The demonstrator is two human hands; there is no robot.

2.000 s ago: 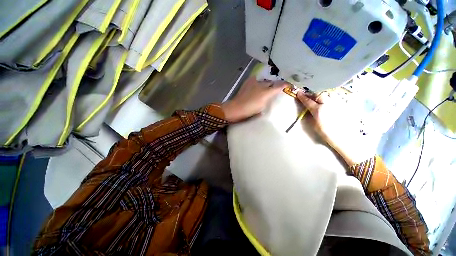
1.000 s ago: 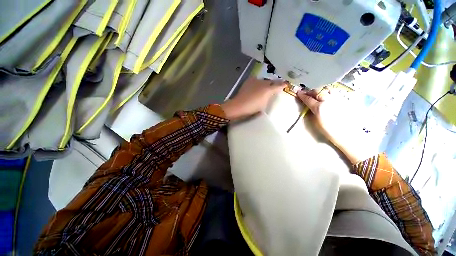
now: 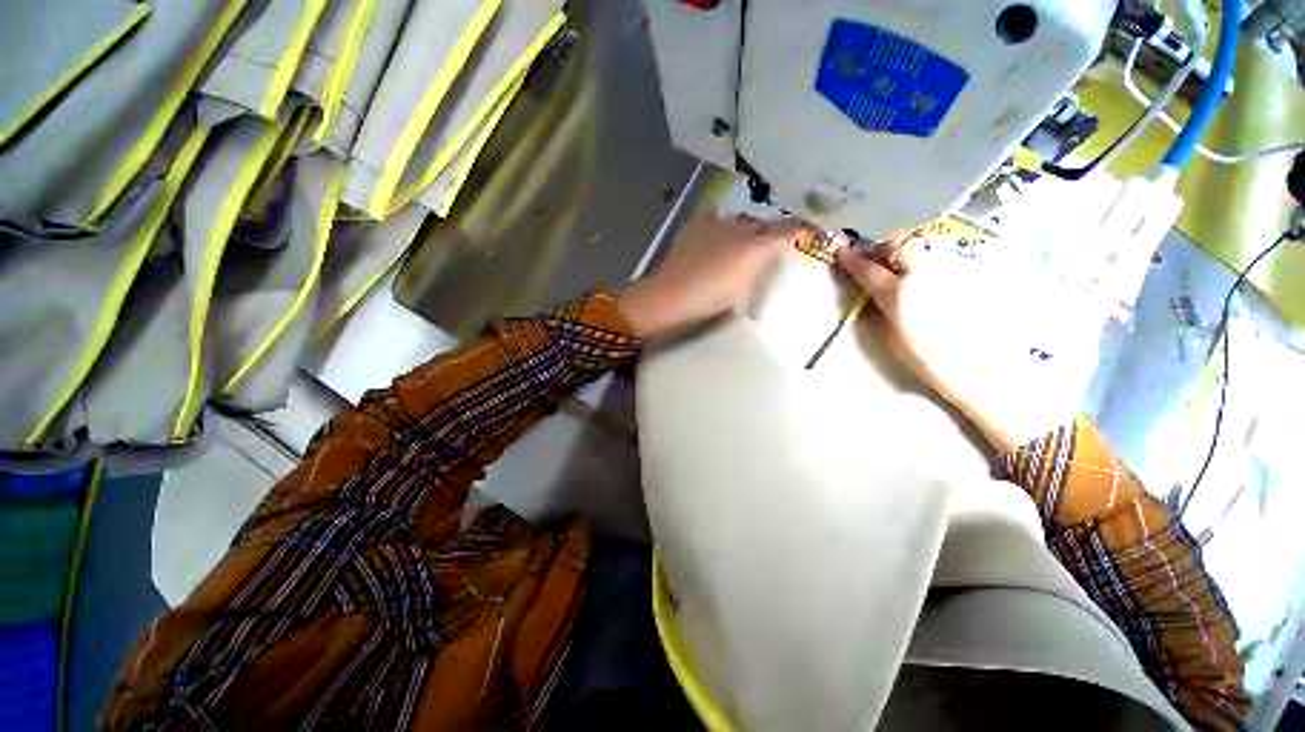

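Observation:
The beige-grey fabric workpiece point(image 3: 780, 501) runs from the sewing machine head point(image 3: 887, 100) down over the lap, with yellow binding point(image 3: 676, 644) along its lower left edge. My left hand point(image 3: 711, 272) lies on the fabric left of the needle area, fingertips close to the small metal parts. My right hand point(image 3: 890, 293) holds the fabric edge just right of the needle area, thumb and fingers together. A thin dark and yellow strip point(image 3: 837, 332) sticks out below its fingers. Glare washes out the fabric near the needle, and the left fingertips are partly hidden.
Heaped grey pieces with yellow edges point(image 3: 172, 229) fill the upper left. A brown-grey metal plate point(image 3: 537, 200) lies between heap and machine. A blue hose point(image 3: 1211, 93) and a dark cable point(image 3: 1224, 379) are at the right. Blue bins point(image 3: 29, 615) stand at lower left.
The machine head and hands sit slightly further left and higher in the picture, seemingly from head movement. Both hands keep nearly the same place at the needle; the fabric has barely changed.

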